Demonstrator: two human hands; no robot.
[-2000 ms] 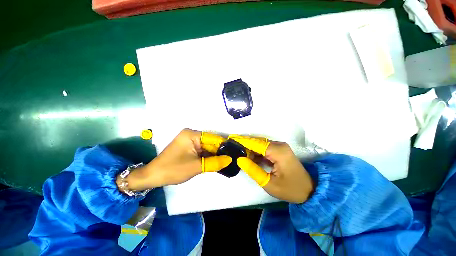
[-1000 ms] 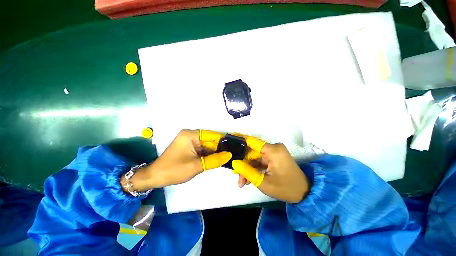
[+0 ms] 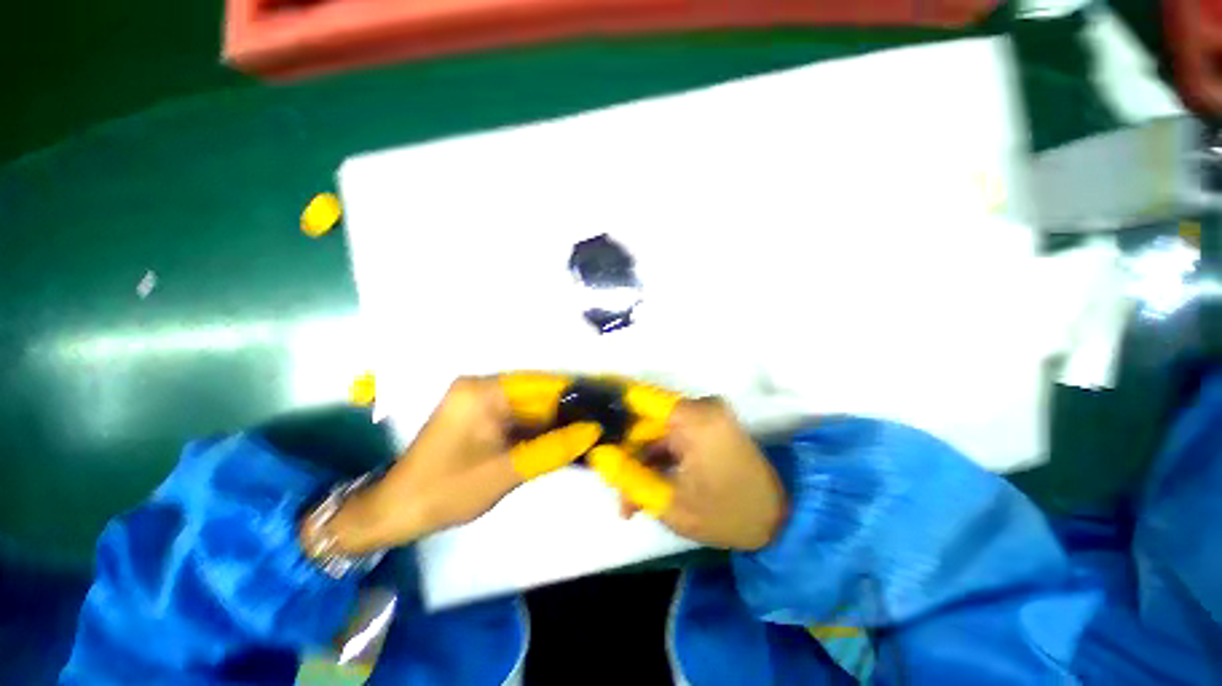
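A black watch body (image 3: 594,406) is held between my hands over the near part of the white foam sheet (image 3: 804,201). My left hand (image 3: 462,453) grips its left side, and my right hand (image 3: 704,469) grips its right side. Yellow finger cots cover the thumbs and fingers that touch it, and the fingers hide its edges. A second watch body (image 3: 606,283) lies on the sheet just beyond my hands, with glare on its screen. The view is blurred, so fine detail on the held watch cannot be told.
A red foam tray (image 3: 536,27) lies behind the sheet. Two yellow finger cots, one farther back (image 3: 320,215), lie on the green bench mat (image 3: 188,268) at left. A crumpled white wipe (image 3: 1096,315) and a whitish container (image 3: 1112,177) are at right. A blue sleeve shows at the far right.
The whole view has shifted and blurred, with the sheet and resting watch now lower and farther left. The held watch was tilted up between both hands and stays gripped.
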